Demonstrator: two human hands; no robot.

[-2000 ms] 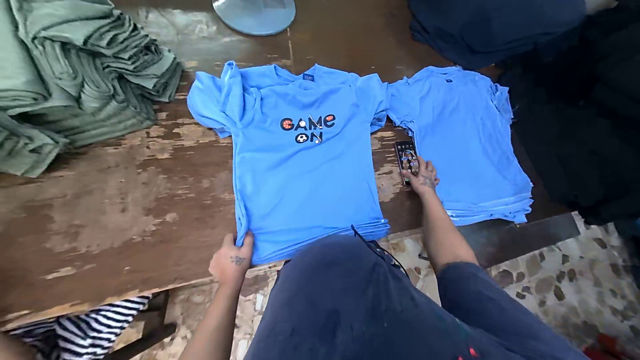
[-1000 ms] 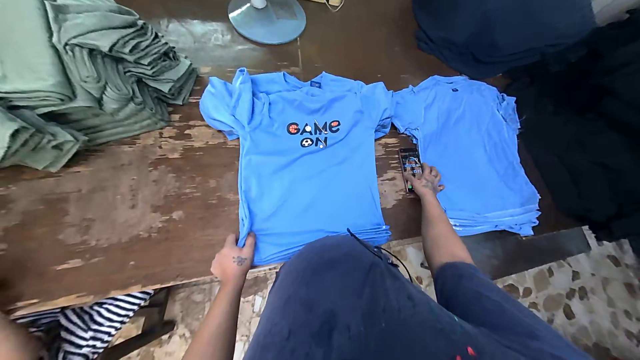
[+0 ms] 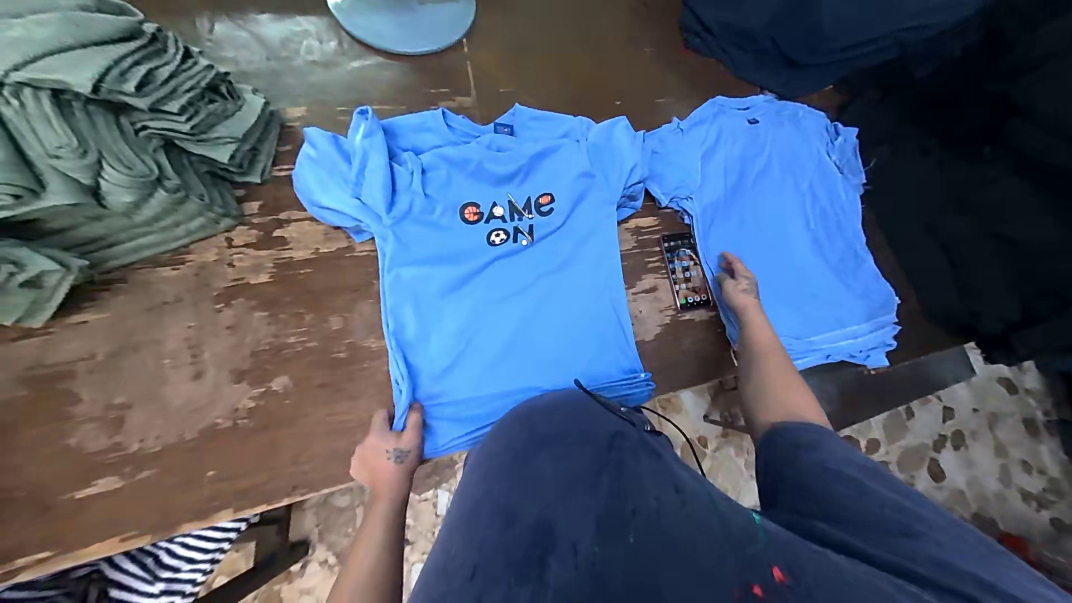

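Observation:
A stack of blue T-shirts [image 3: 511, 310], the top one printed with sports-themed lettering, lies at the middle of the wooden table. My left hand [image 3: 391, 448] pinches the stack's lower left corner between thumb and fingers. To the right lies a second stack of blue shirts [image 3: 787, 226] with uneven lower edges. My right hand [image 3: 739, 283] is at that stack's left edge, its fingers partly curled; whether it grips any cloth cannot be told. A smartphone [image 3: 686, 272] with a lit screen lies on the table between the two stacks, just left of my right hand.
Piled green garments [image 3: 126, 159] cover the table's [image 3: 209, 360] left back part. Dark blue cloth [image 3: 821, 38] and black cloth [image 3: 963, 184] lie at the right. A round pale blue base [image 3: 406, 21] stands at the back. Striped cloth [image 3: 180, 557] shows below the table's front edge.
My right hand has let go of the smartphone and moved right, onto the edge of the right stack. My left hand stays at the corner of the middle stack.

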